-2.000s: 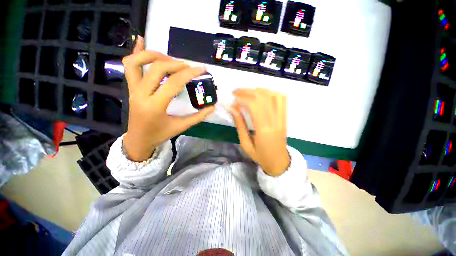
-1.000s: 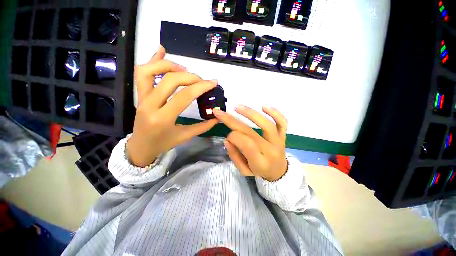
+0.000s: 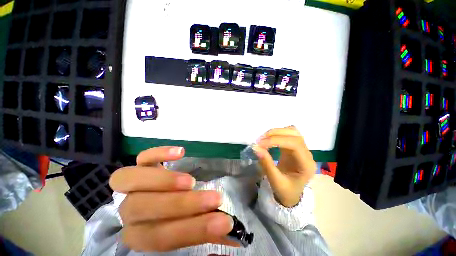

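My left hand (image 3: 165, 200) is close to the camera, low in the picture, and holds a smartwatch (image 3: 239, 231) seen from its edge, its screen not visible. My right hand (image 3: 287, 160) pinches a small transparent film (image 3: 247, 153) at the mat's near edge. On the white work mat (image 3: 225, 117), several lit smartwatches (image 3: 219, 74) sit in a row on the right part of the long black foam strip (image 3: 166, 71). Three lit smartwatches (image 3: 230, 37) sit on foam pads above it. One lit watch (image 3: 146, 108) lies at the mat's left.
The left foam tray (image 3: 72, 77) holds dark watches with white glints in some pockets. The thick right foam tray (image 3: 357, 110) holds watches showing colour bars. Spare foam trays (image 3: 87, 187) are low at left. Yellow tape (image 3: 345, 4) marks the bench's far edge.
My left hand has moved down towards my body with the watch, which is turned edge-on. My right hand has left the watch, moved right and now pinches the film. The view shows more of the far bench.
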